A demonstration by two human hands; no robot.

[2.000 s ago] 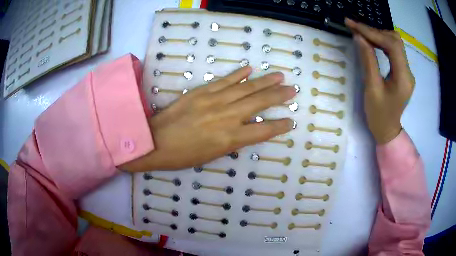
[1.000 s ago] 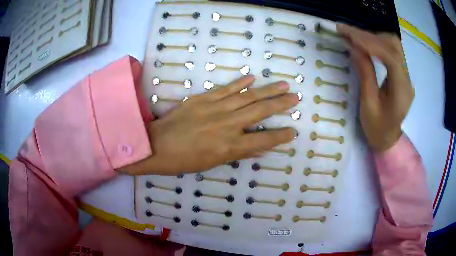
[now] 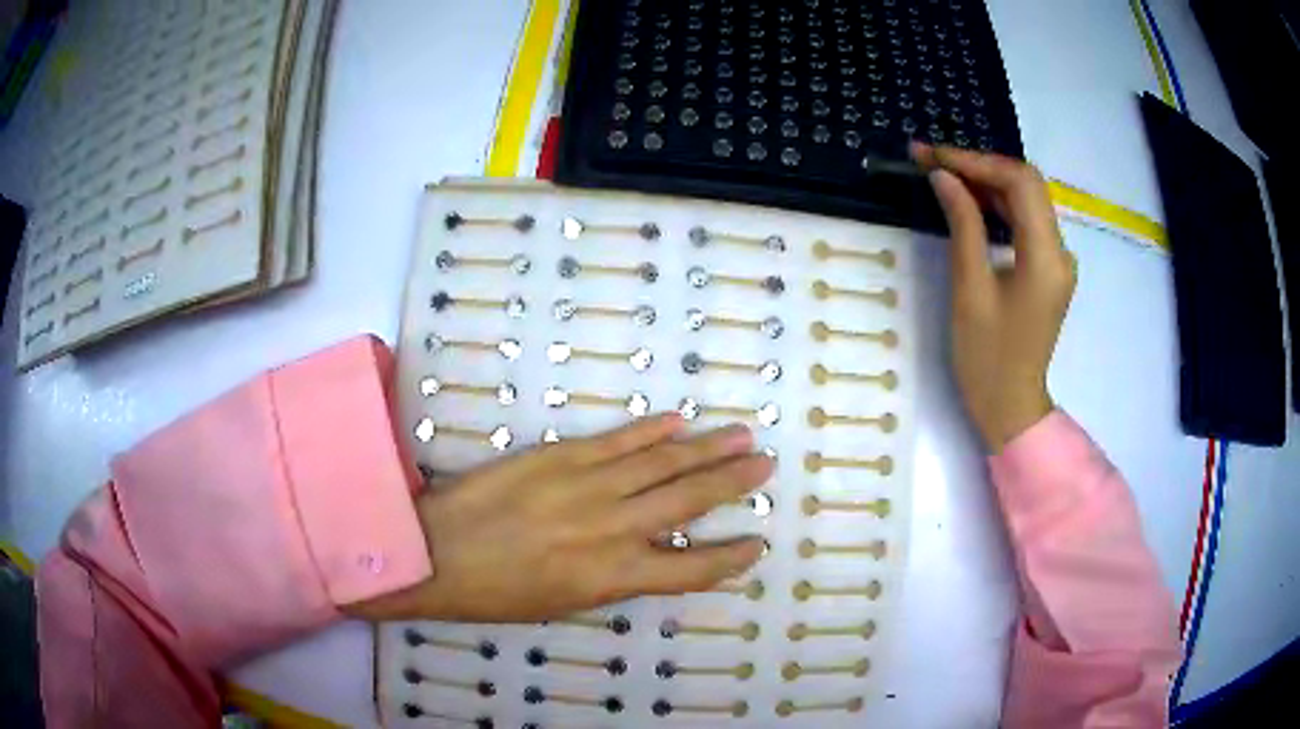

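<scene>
The off-white loading board (image 3: 927,356) lies flat in front of me, with columns of tan dumbbell recesses. Many recess ends in the left columns hold small round metal parts (image 3: 572,228); the rightmost column shows bare tan ends. My left hand (image 3: 585,527) lies flat on the board's middle, fingers spread, hiding several recesses. My right hand (image 3: 1005,271) is over the near right part of the black parts tray (image 3: 756,178). Its thumb and fingers pinch a thin dark tool (image 3: 895,164); whether its tip holds a part cannot be told.
Stacked boards (image 3: 214,228) stand at the upper left. A dark panel (image 3: 1226,299) lies at the right, with another at the upper right corner. Yellow tape (image 3: 525,93) and red tape run beside the parts tray, and a blue-white-red line is at the right.
The view has shifted, so the board sits lower and more of the parts tray shows. My right hand has moved from the board's upper right recess to the tray. My left hand stays on the board.
</scene>
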